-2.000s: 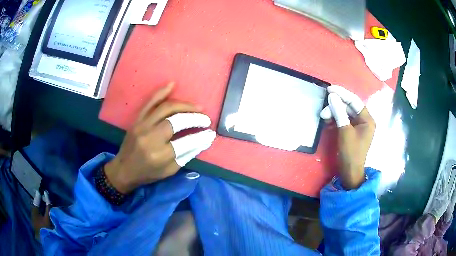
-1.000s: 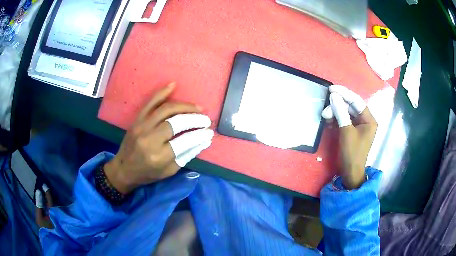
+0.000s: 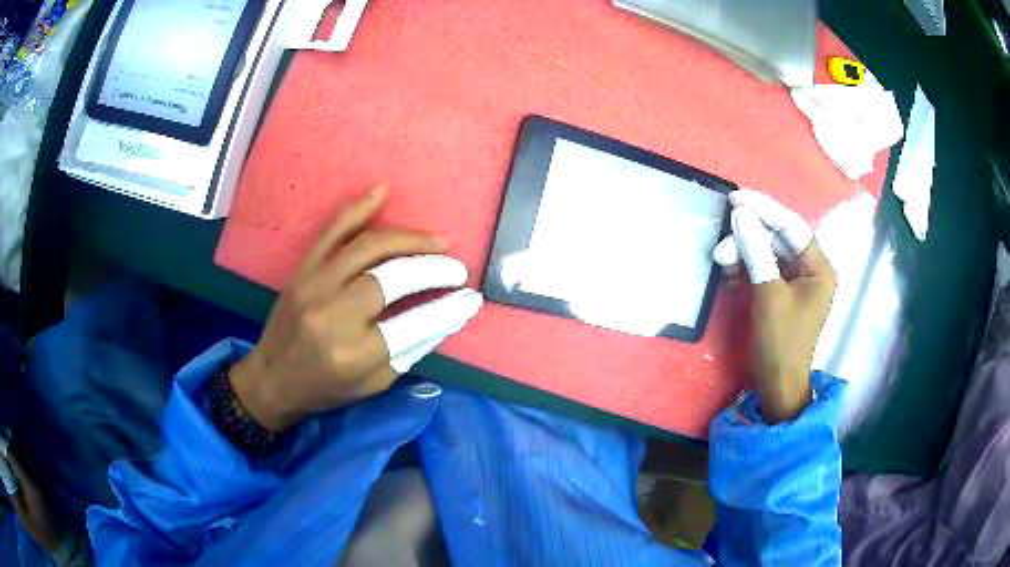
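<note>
A dark-framed e-reader [image 3: 620, 238] with a bright pale screen lies flat and slightly turned on the red mat [image 3: 432, 100]. Strong glare covers the screen, so I cannot tell whether a film lies on it. My left hand [image 3: 354, 299], with white finger cots on thumb and a finger, rests at the device's lower left corner, fingers apart and holding nothing. My right hand [image 3: 781, 277], also in white finger cots, has its fingertips closed together at the device's right edge near the upper right corner. Whether they pinch the edge or a thin film is not clear.
A white retail box [image 3: 138, 161] with another e-reader [image 3: 172, 66] on top stands at upper left. Greyish translucent sheets [image 3: 742, 28] lie at the mat's far edge. A yellow item [image 3: 846, 71], a crumpled white cloth [image 3: 853, 124] and a white strip [image 3: 915, 166] are at right. People sit alongside.
My hands and the e-reader on the mat have hardly moved. At lower left, the neighbouring person's hand and dark-edged device have shifted toward the left edge.
</note>
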